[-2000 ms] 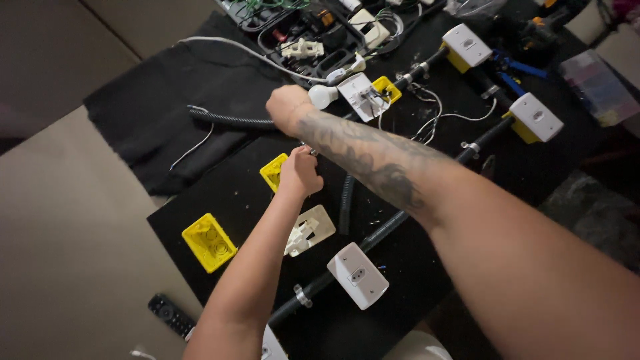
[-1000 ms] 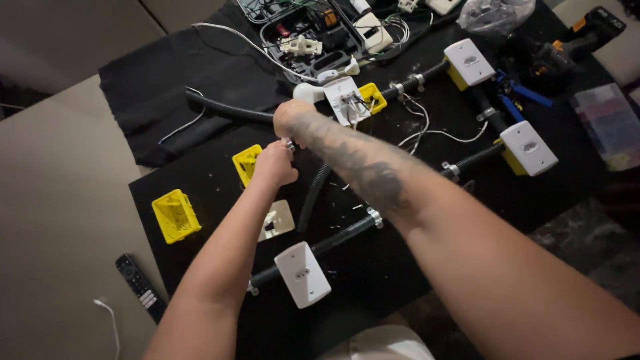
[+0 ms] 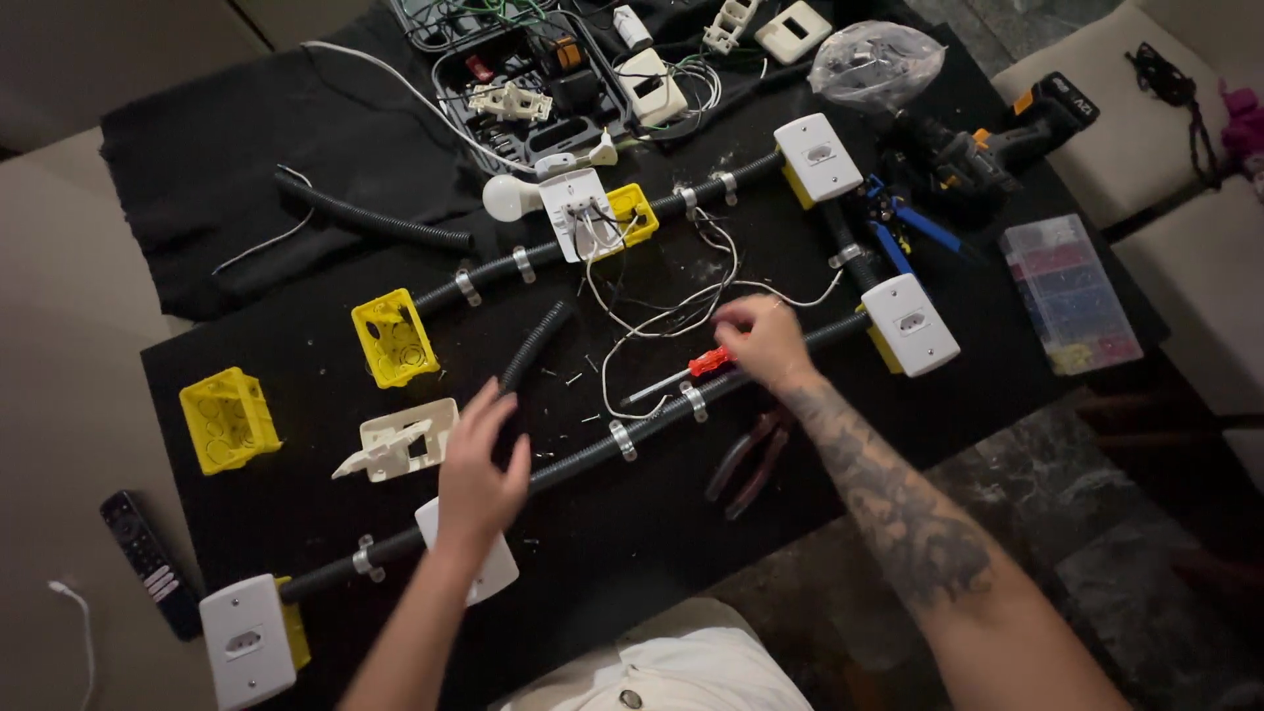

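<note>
My left hand (image 3: 484, 469) hovers with spread fingers over a white outlet plate (image 3: 497, 571), which it partly covers, beside a short piece of black corrugated conduit (image 3: 535, 346). My right hand (image 3: 765, 341) is at the red handle of a screwdriver (image 3: 709, 362); whether it grips the handle is unclear. Pliers (image 3: 750, 464) lie below that hand. White wires (image 3: 632, 334) curl from an open white switch plate (image 3: 581, 212) with a light bulb (image 3: 511, 198) beside it, over a yellow box (image 3: 634, 217). A yellow junction box (image 3: 395, 339) joins the upper conduit; a cream frame (image 3: 410, 440) lies below.
Outlets (image 3: 818, 158) (image 3: 910, 324) (image 3: 247, 642) stand along the clamped conduit. Loose screws lie mid-table. Another yellow box (image 3: 229, 420) and a remote control (image 3: 148, 563) are at left. A tool case (image 3: 523, 79) is at the back; blue-handled tools (image 3: 894, 232), a cordless drill (image 3: 987, 148) and an organizer (image 3: 1071, 294) are at right.
My hands, close together near the upper conduit earlier, have moved apart. The right hand is now farther right by the screwdriver; the left is over the outlet plate. The short conduit piece is uncovered.
</note>
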